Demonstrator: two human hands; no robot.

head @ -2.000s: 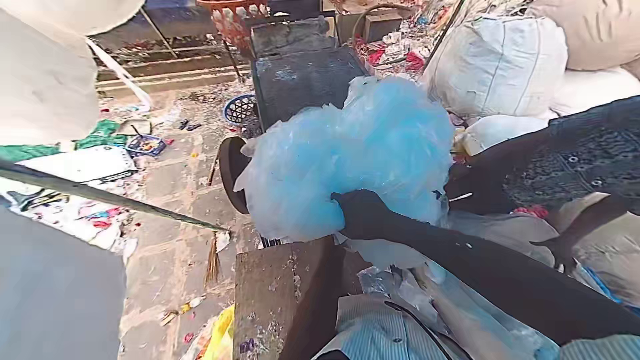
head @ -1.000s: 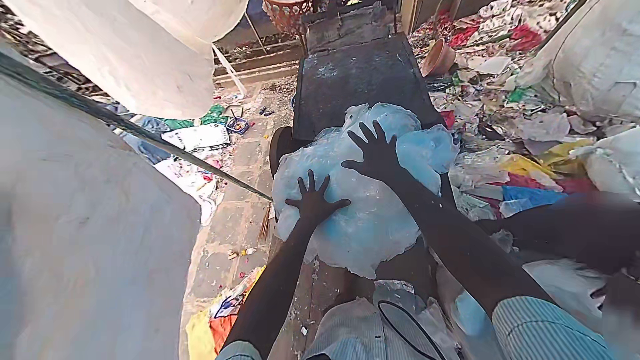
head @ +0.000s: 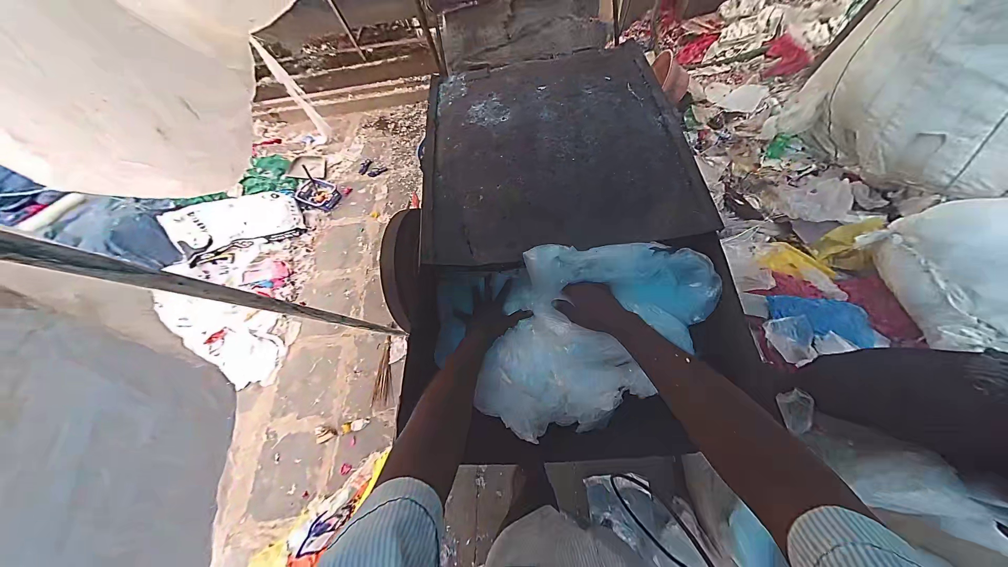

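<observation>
A crumpled mass of pale blue plastic film (head: pixel 567 378) lies in the near opening of a dark metal machine, partly under the edge of its flat top plate (head: pixel 551 165). My left hand (head: pixel 492 311) rests with spread fingers on the film at the left, in the shade of the plate's edge. My right hand (head: pixel 594 307) is on the film at the centre, its fingers bent into a fold; whether it grips is not clear. A round dark wheel (head: pixel 402 269) sits at the machine's left side.
A slanting pole (head: pixel 197 290) and hanging white sheets (head: pixel 118 94) are on the left. A twig broom (head: pixel 383 374) stands by the machine. Large white sacks (head: pixel 929 94) and loose coloured plastic scraps (head: pixel 819 315) lie at right. Another person's arm or leg (head: pixel 890 402) reaches in at right.
Both hands were spread on top of the film one second ago; now they are lower in the machine's opening with it, and the heap is flatter. Two seconds ago the heap was larger and stood higher.
</observation>
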